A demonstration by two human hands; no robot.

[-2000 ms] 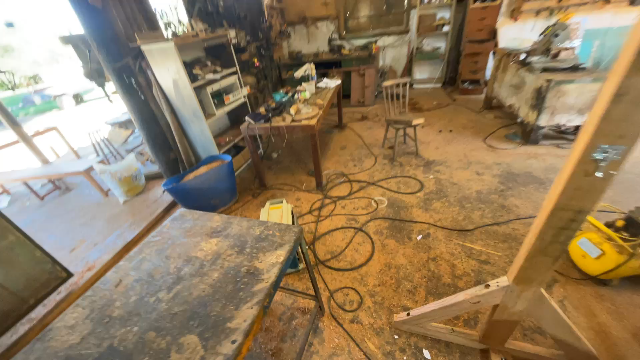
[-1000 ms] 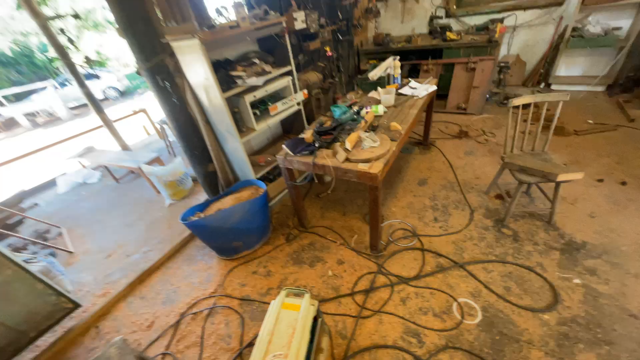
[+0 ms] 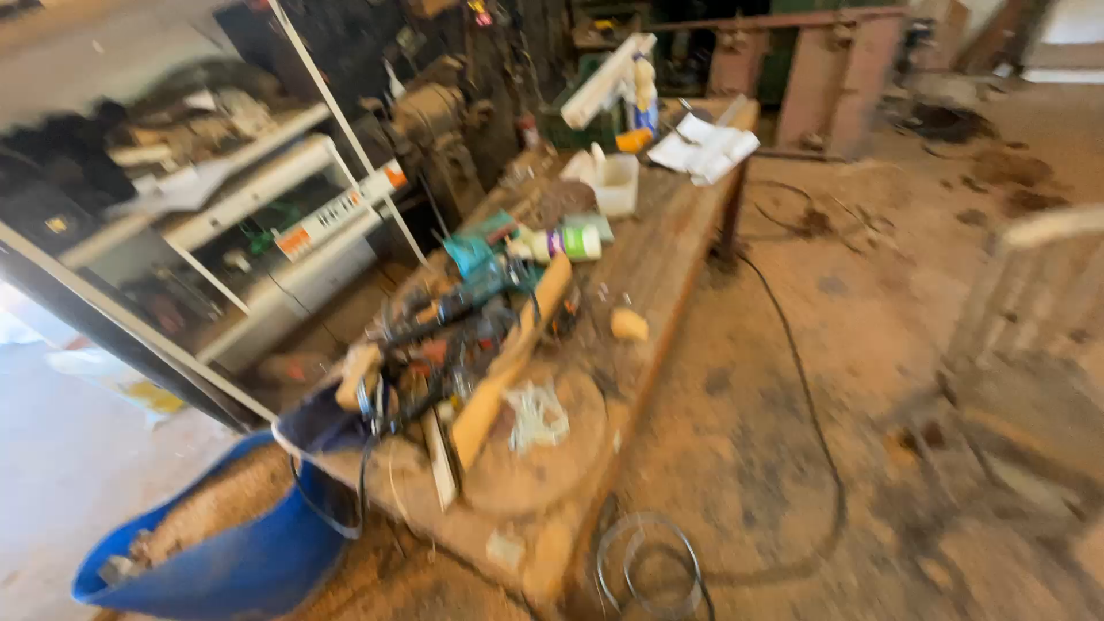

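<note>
Neither of my hands shows in the head view. Ahead stands a long wooden table (image 3: 664,259) with many things on it. Nearest, a round wooden board (image 3: 535,448) carries a small pale tangle of what looks like plastic. A shaped piece of wood (image 3: 509,371) lies partly over the board. Left of it are power tools (image 3: 466,297) and cords in a pile. A white bottle with a green and purple label (image 3: 573,243) lies behind them. Farther back are a white plastic tub (image 3: 616,185) and white papers (image 3: 703,148). The picture is blurred.
A blue tub (image 3: 233,552) of sawdust or shavings stands at the table's near left corner. Metal shelves (image 3: 250,207) with clutter rise on the left. A wooden chair (image 3: 1026,345) is at the right. Black cable (image 3: 811,405) and coiled hose or wire (image 3: 649,561) lie on the dusty floor.
The view has moved forward to the wooden table. The near dark-topped table of the first frame and the pale yellow-green case on the floor are out of view.
</note>
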